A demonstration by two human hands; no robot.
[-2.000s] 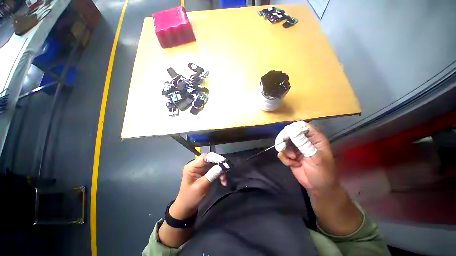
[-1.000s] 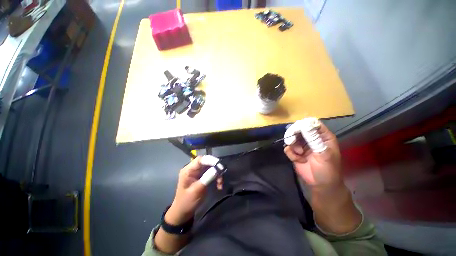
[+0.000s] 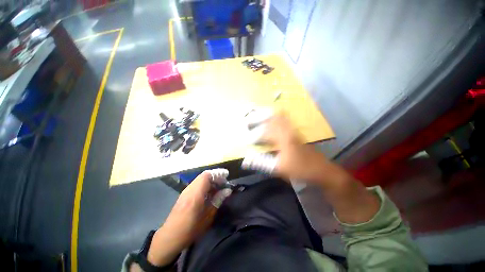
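Observation:
My left hand (image 3: 205, 192), with white coverings on thumb and finger, is low over my dark lap. Its fingertips close on a small dark and silver part (image 3: 234, 186). My right hand (image 3: 282, 146) is strongly blurred over the table's front right edge. Its fingers cover the place of the cup, which I cannot make out. I cannot tell what the right hand holds. A loose pile of black-and-silver parts (image 3: 177, 133) lies left of centre on the yellow-tan table (image 3: 218, 98).
A pink-red bin (image 3: 164, 77) stands at the table's far left corner. A smaller group of parts (image 3: 258, 65) lies at the far right. Blue containers (image 3: 220, 18) stand beyond the table. A pale wall panel (image 3: 340, 69) rises on the right.
The view has tilted up and shows more floor beyond the table. My right hand has moved left and up over the table, covering the cup. My left hand still holds the part.

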